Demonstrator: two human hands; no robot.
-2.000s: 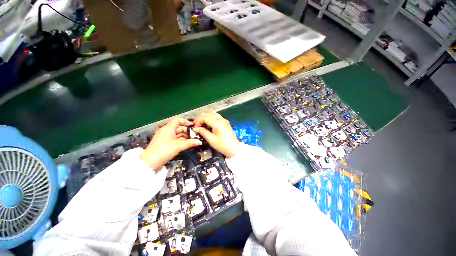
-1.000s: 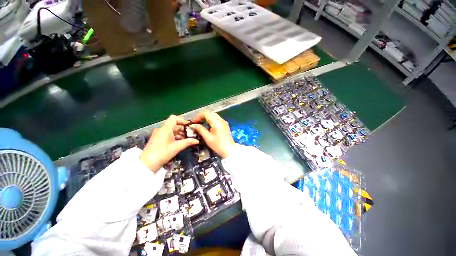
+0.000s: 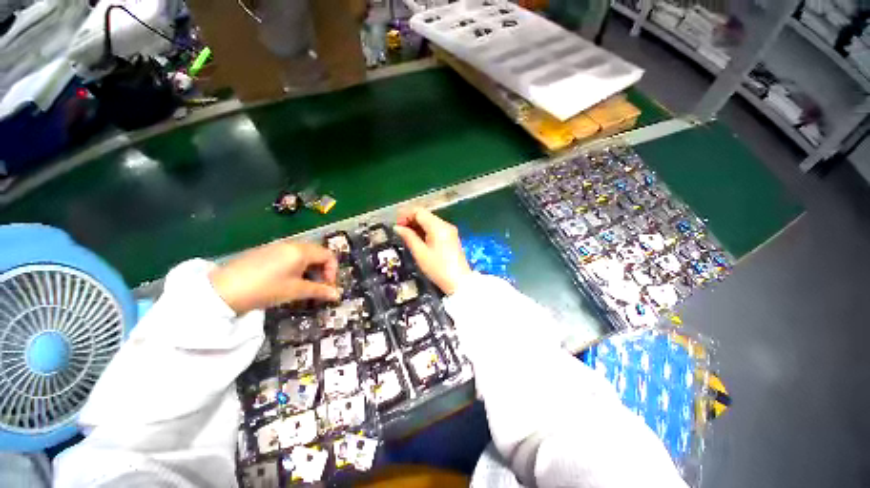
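Observation:
A dark blister tray [image 3: 393, 416] lies in front of me, its pockets holding black modules with white faces. One module [image 3: 388, 262] sits in a pocket between my hands. My left hand [image 3: 286, 276] is over the tray's left part, fingers curled down at the modules; whether it grips one is hidden. My right hand [image 3: 434, 250] is at the tray's upper right edge, fingertips bent together; no held part can be made out. Several white-faced modules [image 3: 307, 462] lie at the tray's near end.
Loose parts with a yellow tab [image 3: 322, 203] lie on the green belt [image 3: 219, 181]. Blue pieces [image 3: 488, 257] are heaped right of my right hand. A second module tray [image 3: 625, 233], a blue-filled tray [image 3: 653, 386], a white tray [image 3: 534, 62] and a fan [image 3: 48, 353] surround the work.
My hands have parted; the module between their fingers no longer shows there. My left hand has moved left and down over the tray. Loose dark and yellow parts now show on the belt.

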